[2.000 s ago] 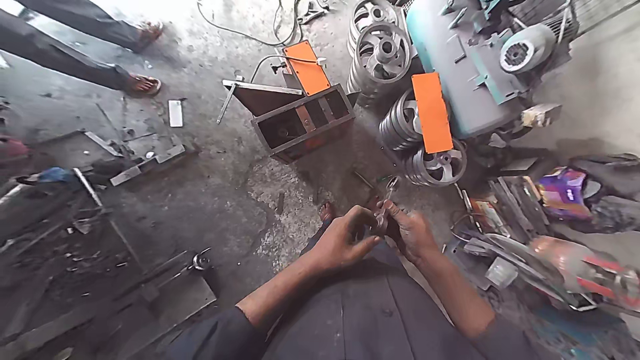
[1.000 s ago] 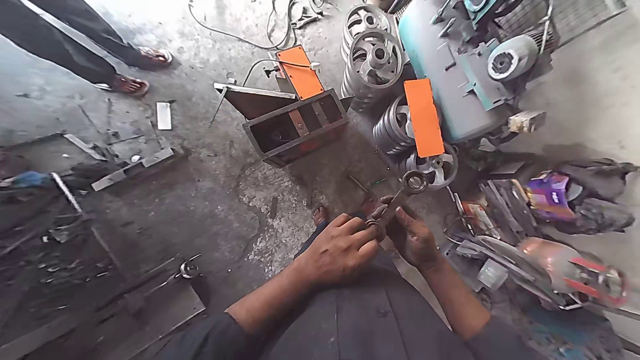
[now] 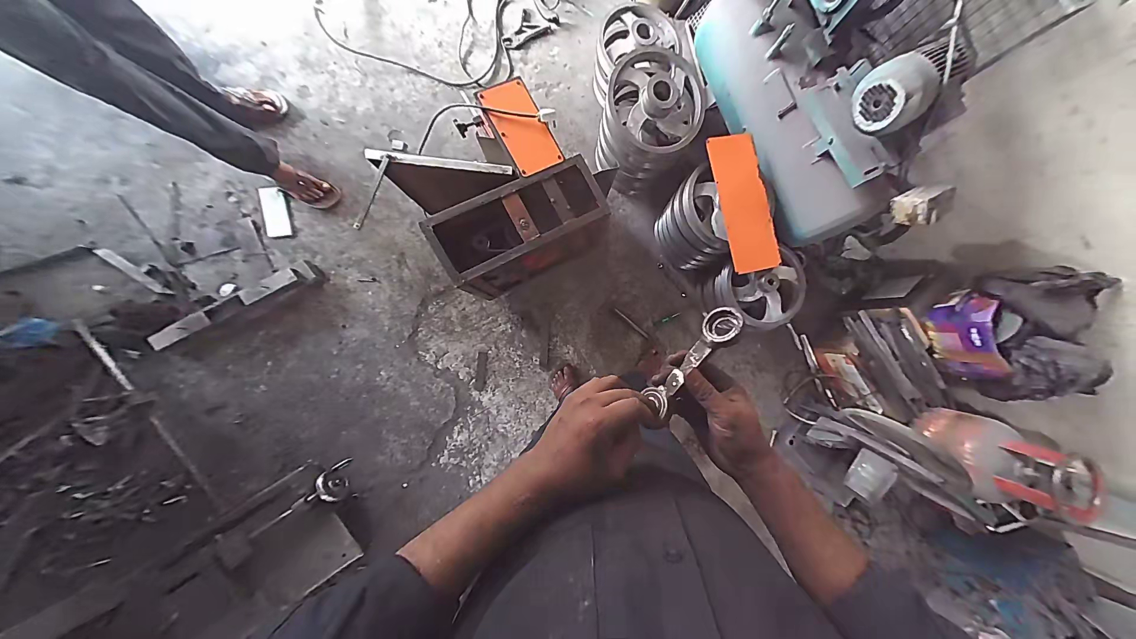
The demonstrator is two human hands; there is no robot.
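Close in front of my body, both hands meet at a metal linkage with ring-shaped ends (image 3: 698, 355). My left hand (image 3: 596, 432) has its fingers closed on the lower ring end. My right hand (image 3: 723, 417) grips the bar of the part from the right, with the larger ring sticking out above its fingers. The fingertips hide some of the joint between the two pieces. Beyond my hands, an open dark metal box frame (image 3: 524, 226) stands on the floor, its hinged lid tilted to the left.
Stacked spoked metal wheels (image 3: 657, 98) and an orange plate (image 3: 744, 204) lie ahead, beside an air compressor tank (image 3: 772, 115). Another orange panel (image 3: 522, 124) leans behind the box. A person's sandalled foot (image 3: 309, 186) is at upper left. Metal scrap (image 3: 235, 306) lies left; a red gas cylinder (image 3: 976, 444) lies right.
The linkage shows more clearly between my hands, its larger ring now pointing up and right. My left hand has shifted from on top of the part to its lower end.
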